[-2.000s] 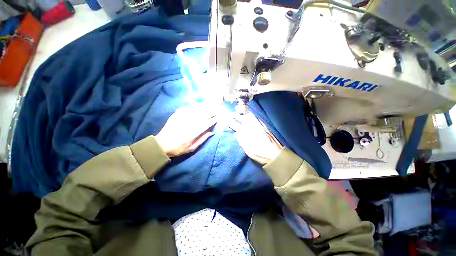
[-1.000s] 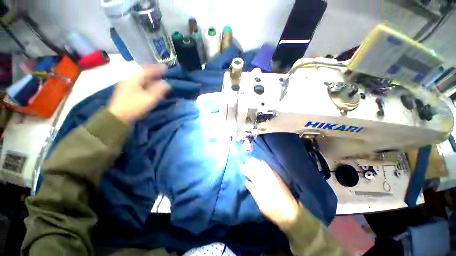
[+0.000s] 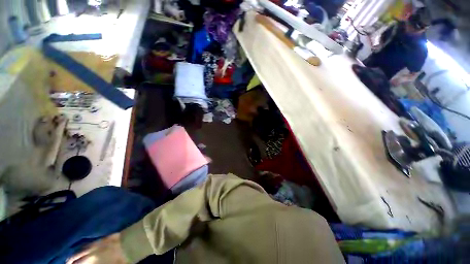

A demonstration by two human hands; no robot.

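Observation:
The blue garment [image 3: 98, 209] lies at the lower left of the view, bunched on the sewing table. My right hand [image 3: 100, 251] is at the bottom left on the blue cloth, partly cut off by the frame edge. Its fingers are blurred, so I cannot tell whether they grip the cloth. My left hand is out of the picture. The sewing machine body [image 3: 23, 139] is a blurred pale shape at the far left; its needle area is not in view.
A round black disc [image 3: 77, 167], small metal parts and a blue strip [image 3: 87, 72] lie on the machine table. A pink-topped stool or pile [image 3: 178, 154] stands beside it. A long pale worktable [image 3: 330, 118] at right holds an iron [image 3: 397, 149]. A person [image 3: 399, 51] is at upper right.
The view has swung right, away from the needle to the aisle and long worktable. My left hand has left the picture; my right hand now shows at the bottom left.

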